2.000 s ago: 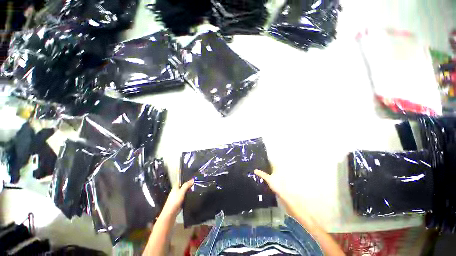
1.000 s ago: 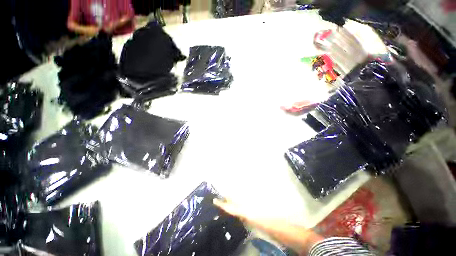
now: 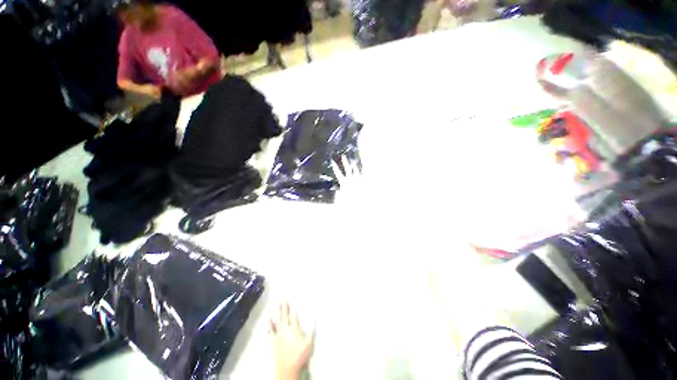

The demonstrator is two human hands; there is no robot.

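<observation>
A bagged black garment pack (image 3: 312, 152) lies on the far middle of the white table. Pale, washed-out fingers of my right hand (image 3: 347, 172) show over its lower right edge; the rest of that hand and the forearm blur into the white table, so its hold is unclear. My left hand (image 3: 292, 338) is empty near the bottom centre, fingers apart, beside a large bagged garment (image 3: 182, 300) at lower left. My right striped sleeve (image 3: 505, 360) shows at the bottom.
Unbagged black heaps (image 3: 223, 137) lie at the far left near a person in a pink top (image 3: 167, 52). More bagged garments (image 3: 631, 260) lie at right beside a small black rectangle (image 3: 545, 283) and a red and yellow cluster (image 3: 571, 141). Clear flat bags (image 3: 623, 104) lie beyond.
The view has shifted toward the far side of the table. The pack previously under my hands is out of view. My right arm has reached forward to the far pack; my left hand has come into view.
</observation>
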